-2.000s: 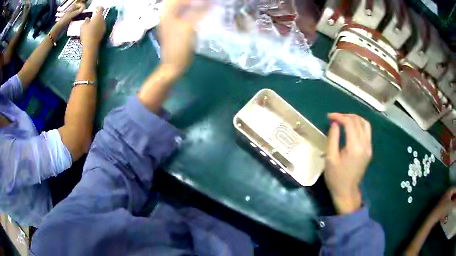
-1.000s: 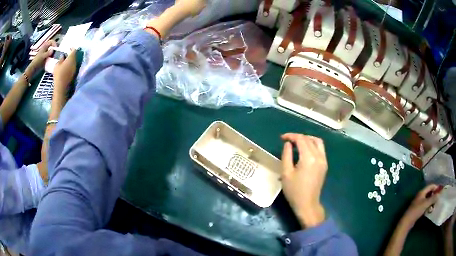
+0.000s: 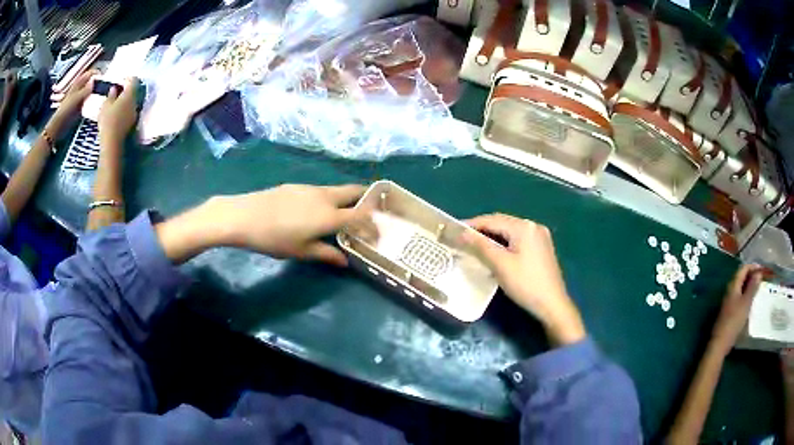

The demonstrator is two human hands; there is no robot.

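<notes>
A cream open-topped housing (image 3: 422,254) lies on the dark green bench in front of me, with slots along its near long side and a round-cornered pattern inside. My left hand (image 3: 283,223) is at its left end, fingertips blurred over the end wall and inside, thumb outside; whether it holds a small part cannot be seen. My right hand (image 3: 527,265) grips the right end, fingers reaching over the rim. No strap shows on this housing.
White discs (image 3: 670,274) are scattered at right. Clear bags (image 3: 366,96) with brown contents lie beyond the housing, a navy packet (image 3: 225,120) beside them. Strapped cream housings (image 3: 548,128) stand upper right. A neighbour's hands (image 3: 113,113) work at left; another's hand (image 3: 738,300) is at right.
My left hand has come back from the bags at the top to the housing's left end. My right hand has moved from beside the right end onto it. The view has shifted.
</notes>
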